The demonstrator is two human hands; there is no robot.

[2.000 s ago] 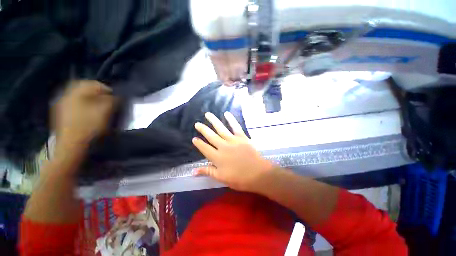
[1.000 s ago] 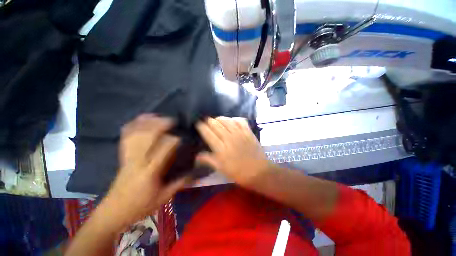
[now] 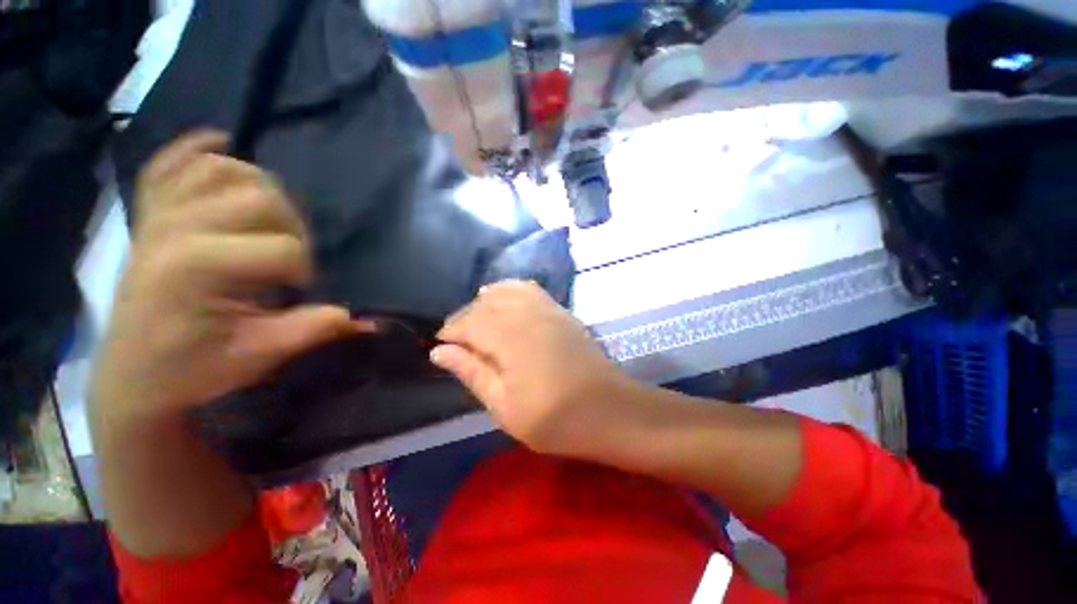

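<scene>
A black fabric piece [image 3: 354,201] lies left of the needle area, its right end by the lit presser foot [image 3: 510,189] of the white sewing machine [image 3: 815,71]. My right hand [image 3: 526,366] pinches the fabric's edge between thumb and fingers in front of the needle. My left hand [image 3: 213,283], slightly blurred, is raised over the fabric on the left, fingers curled and thumb pointing at my right hand. Whether it grips a fold of the cloth is unclear. A dark grey cylinder [image 3: 587,189] hangs beside the foot.
A ruler strip [image 3: 756,313] runs along the table's front edge. Black-handled scissors [image 3: 915,242] and dark cloth [image 3: 1004,224] lie at right. A blue basket [image 3: 963,389] is below right. A red basket [image 3: 380,531] with scraps [image 3: 325,560] is below left. A white stick [image 3: 712,580] is at my lap.
The black fabric was spread out flat and its front part is now folded or bunched. My left hand has moved left and up from beside my right hand. The view has shifted.
</scene>
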